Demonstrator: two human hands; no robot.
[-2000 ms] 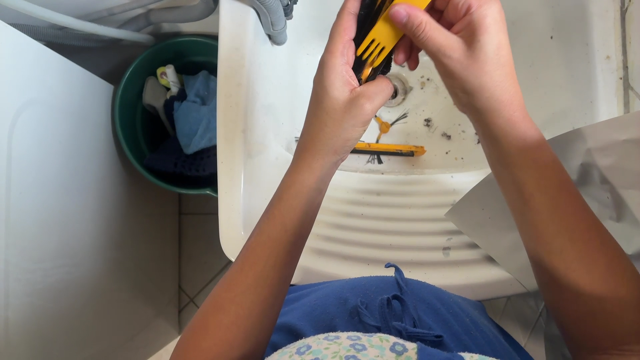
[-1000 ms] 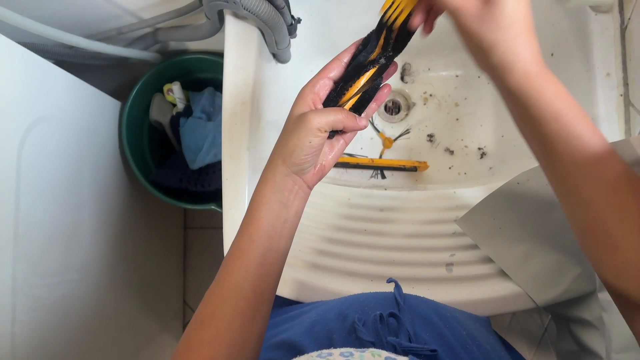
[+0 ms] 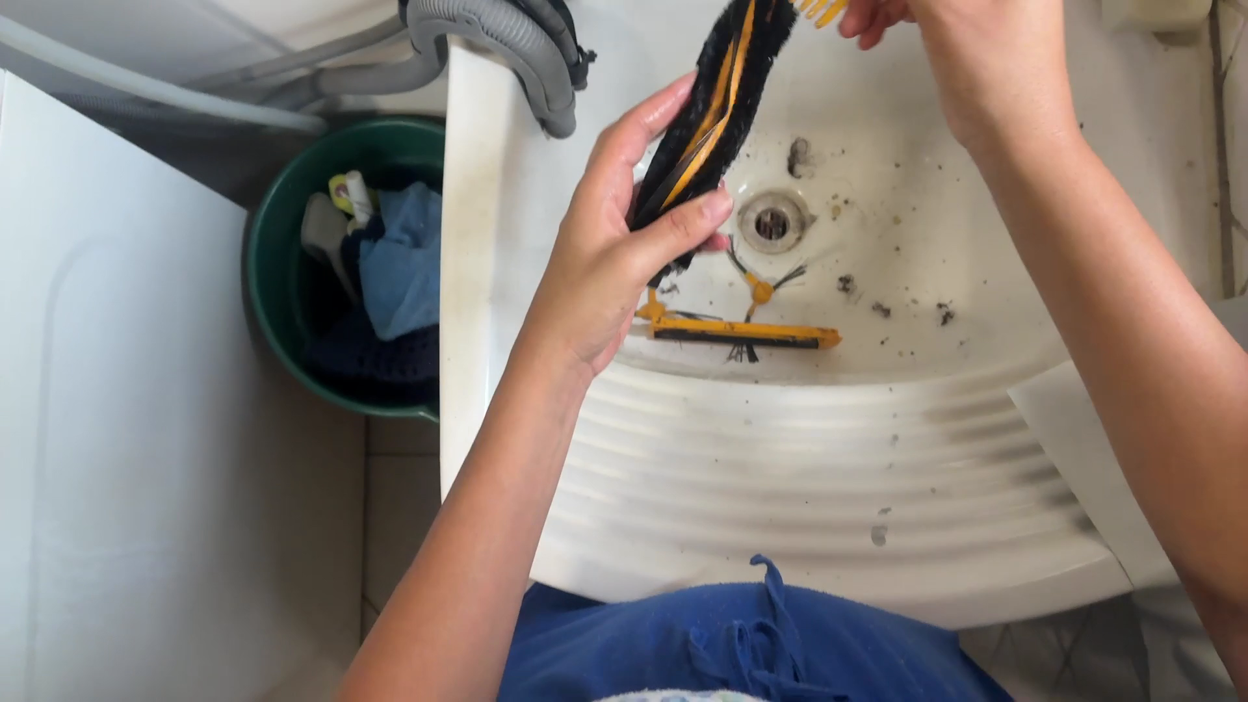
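Note:
My left hand (image 3: 624,224) grips a black bristled roller brush with a yellow spiral strip (image 3: 717,107), held tilted over the laundry sink near the drain (image 3: 773,221). At the top edge my right hand (image 3: 975,49) pinches a small yellow plastic comb-like tool (image 3: 821,10), its prongs close to the brush's upper end; the frame cuts off part of both. Below the brush, a yellow and black strip-shaped part (image 3: 746,334) lies in the basin beside a yellow three-armed side brush with dark bristles (image 3: 760,289). Another yellow hub (image 3: 651,307) shows at the strip's left end.
Dark clumps of debris (image 3: 846,284) dot the white sink basin. Its ribbed washboard (image 3: 780,468) slopes toward me. A gray drain hose (image 3: 507,58) hangs over the left rim. Left of the sink stand a green bucket with cloths (image 3: 283,331) and a white appliance (image 3: 146,409). A gray sheet (image 3: 1082,439) hangs at right.
The yellow tool, earlier lying along the brush, is now at its upper end in my right hand. My left hand has kept hold of the brush, whose yellow strip is now more exposed.

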